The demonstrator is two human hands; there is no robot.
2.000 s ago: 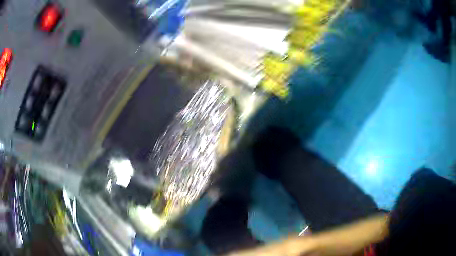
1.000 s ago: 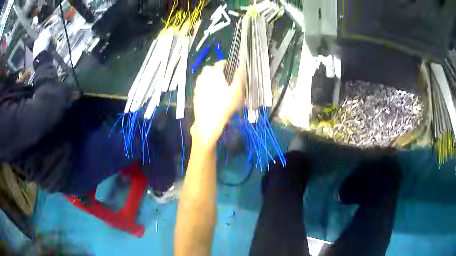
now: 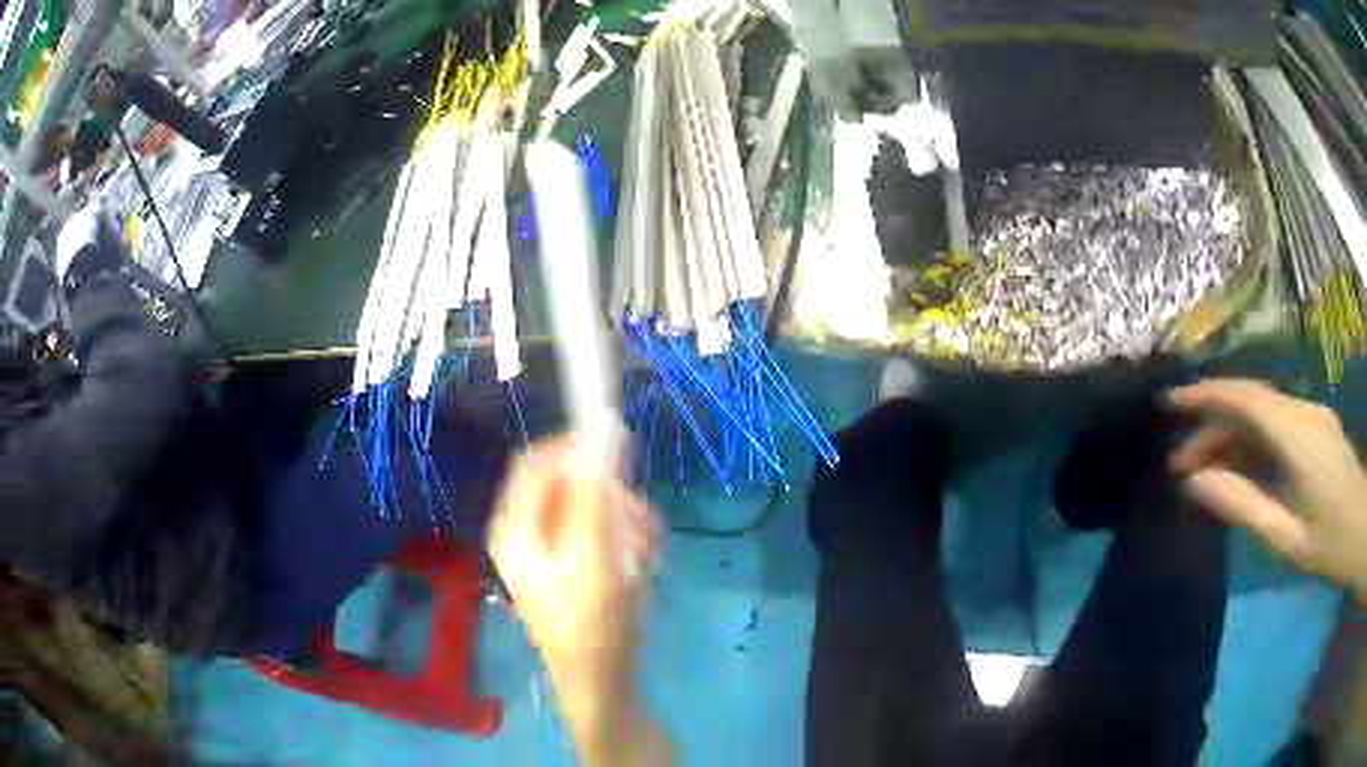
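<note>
My left hand (image 3: 577, 525) is shut on the lower end of a white strip (image 3: 570, 277), blurred, held upright between two bundles. The left bundle of strips (image 3: 435, 255) and the centre bundle (image 3: 690, 180) overhang the dark green bench, with blue wires hanging below. Yellow wires show at the left bundle's top. My right hand (image 3: 1274, 465) is at the right edge of the view, fingers apart, with nothing seen in it, below the bench edge. A heap of tiny silvery pieces (image 3: 1102, 262) lies in a recess, with yellow bits at its left.
A grey machine (image 3: 855, 53) stands above the heap's left. A far-right bundle (image 3: 1319, 180) has yellow wire ends. Blue handles (image 3: 595, 188) lie behind the raised strip. A person's sleeve (image 3: 113, 375) is at left, and a red stool (image 3: 405, 644) stands on the blue floor.
My left hand has moved down from beside the centre bundle and now holds a strip. My right hand has come into view at right. The bench appears shifted left and up.
</note>
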